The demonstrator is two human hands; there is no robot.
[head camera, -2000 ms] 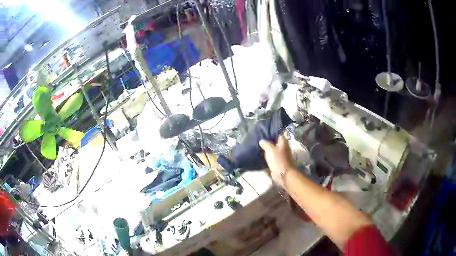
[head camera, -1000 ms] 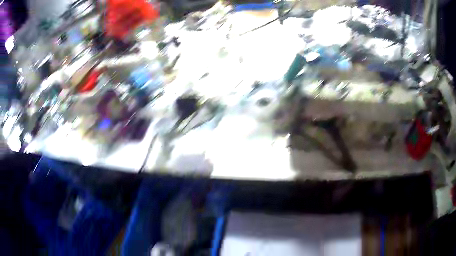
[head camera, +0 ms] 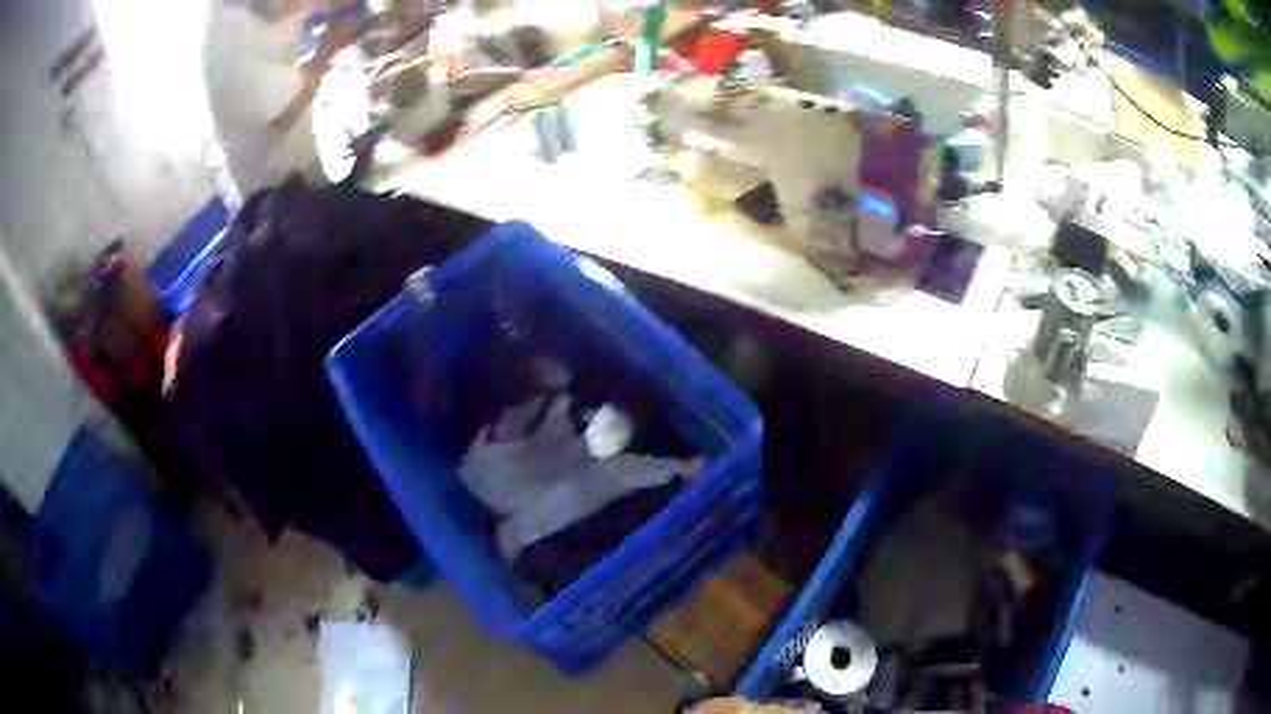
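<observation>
A blue plastic crate (head camera: 620, 586) stands tilted in view at the centre. Pale grey-white cloth pieces (head camera: 558, 481) lie in it over dark cloth, with a small white lump among them. A large heap of dark cloth (head camera: 279, 363) is to its left. A skin-toned sliver (head camera: 760, 707) shows at the bottom edge, with a bit of red farther right. It may be part of my right hand, but it is cut off and what it does cannot be told. My left hand is not in view.
A second blue crate (head camera: 834, 558) at lower right holds a white roll (head camera: 841, 657) and dark items. The sewing machine (head camera: 781, 154) stands on the white table (head camera: 669, 230) behind. Slatted wood (head camera: 725, 614) lies between the crates. White paper-like scrap (head camera: 365, 667) lies on the floor.
The view has swung left and down from the machine table to the crates. The dark cloth that my right hand held two seconds ago, and that arm, are out of view.
</observation>
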